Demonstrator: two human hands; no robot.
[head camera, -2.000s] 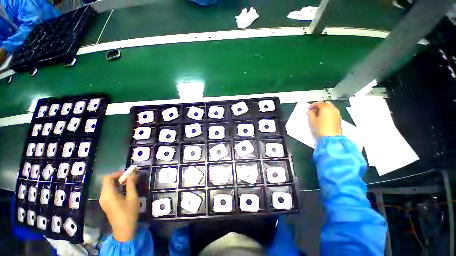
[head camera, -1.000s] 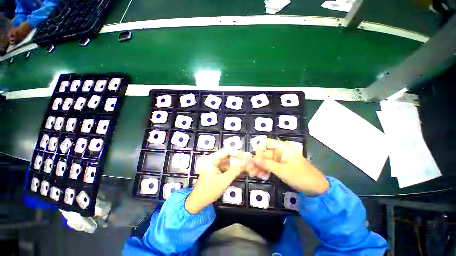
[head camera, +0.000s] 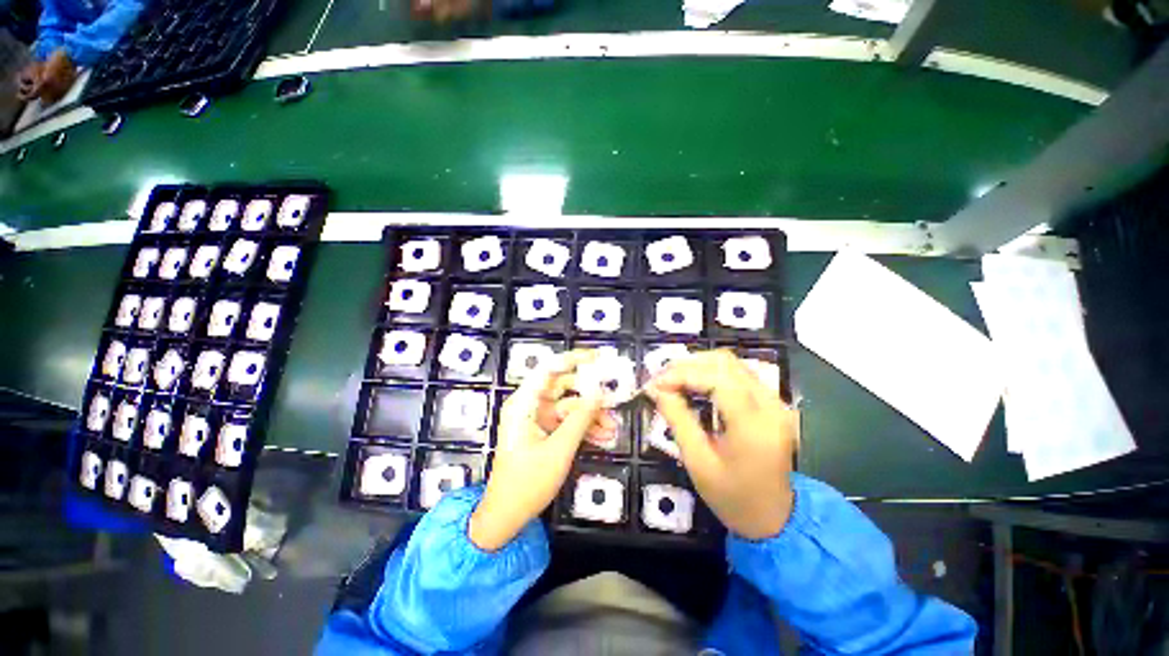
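My left hand (head camera: 545, 429) holds a white part (head camera: 613, 381) with a dark round centre above the middle of the black compartment tray (head camera: 436, 437). My right hand (head camera: 724, 423) is at the part's right edge, thumb and forefinger nearly together; whether a small piece is between them cannot be told. The tray holds a white part in most pockets. One pocket at its left side, second row from the front, is empty. My hands hide several pockets.
A second filled tray (head camera: 192, 346) lies left. A white sheet (head camera: 900, 352) and further sheets (head camera: 1058, 372) lie right. Behind runs the green belt (head camera: 615, 141) with small black frames (head camera: 292, 89). A grey post (head camera: 1064, 128) stands right. Another person's hands (head camera: 49, 80) show far left.
My right hand has come from the white sheet to the part over the tray. My left hand has moved right from the tray's left side with it. The view has shifted. A blurred hand appears at the top.
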